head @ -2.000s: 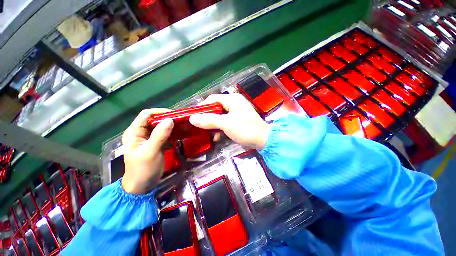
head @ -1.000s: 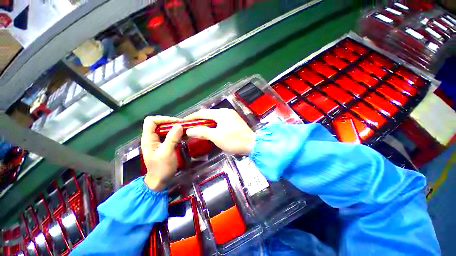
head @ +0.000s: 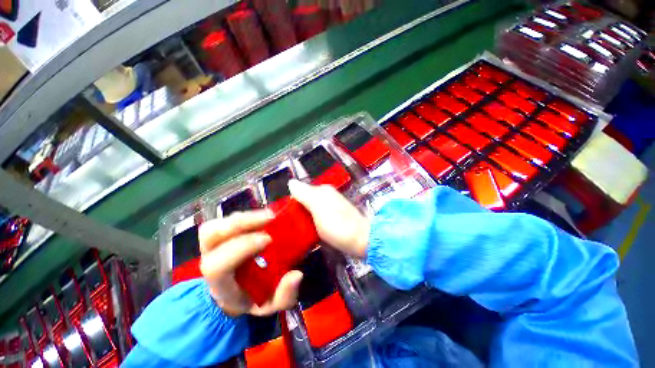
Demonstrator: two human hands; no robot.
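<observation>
A red flip phone (head: pixel 281 248) is held in both hands above the handset tray, a broad glossy red face turned toward me. My left hand (head: pixel 233 262) grips its left and lower edges, with the fingers over the face. My right hand (head: pixel 336 219) holds its upper right side. The clear handset tray (head: pixel 370 316) lies under the hands. Its back row shows covered phone backs (head: pixel 325 165), black above and red below. Two more covered phones (head: pixel 327 320) lie in the near row, partly hidden by my left hand and the held phone.
A black cover tray (head: pixel 495 136) with rows of red covers lies at the right, one cover lying askew at its near edge. Stacked handset trays stand at far right (head: pixel 574 47) and lower left (head: pixel 79 323). A pale block (head: pixel 610 167) sits beside the cover tray. A grey post (head: pixel 79 212) crosses at left.
The held phone has turned from edge-on to showing a broad red face and is lower. My left hand has moved down and spread along it. More of the tray's back row is visible.
</observation>
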